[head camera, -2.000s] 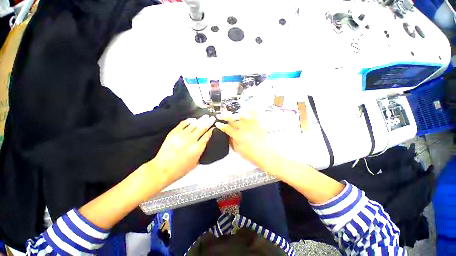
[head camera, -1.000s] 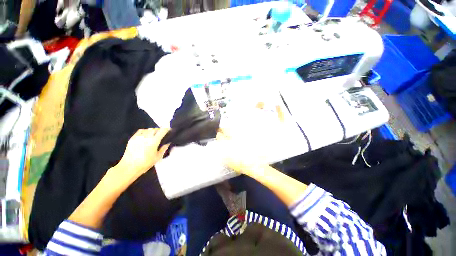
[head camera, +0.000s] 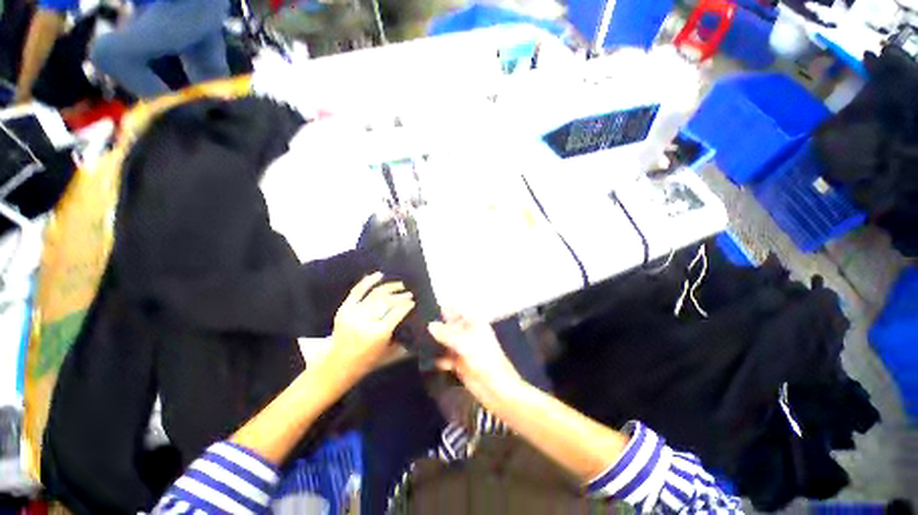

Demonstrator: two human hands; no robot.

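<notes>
A large black garment (head camera: 196, 221) lies over the left of the white table, and one part runs from the needle area to the table's front edge. My left hand (head camera: 370, 320) lies on this part with fingers bent. My right hand (head camera: 465, 347) pinches its right edge at the front table edge. The white sewing machine (head camera: 614, 91) stands behind, with a dark display panel. The presser foot (head camera: 401, 206) is at the far end of the black cloth; whether it is down on the cloth is too blurred to tell.
Narrow black strips (head camera: 556, 229) cross the table at right. A black fabric heap (head camera: 705, 362) with white threads lies below right. Blue crates (head camera: 755, 121) and a red stool (head camera: 707, 28) stand back right. A yellow-brown sheet (head camera: 75, 262) edges the left. A person's legs (head camera: 166, 45) show at back left.
The view has tilted up and shifted. Both hands have moved from the needle toward the front table edge, drawing the black cloth toward me; my left hand is now closer to my right.
</notes>
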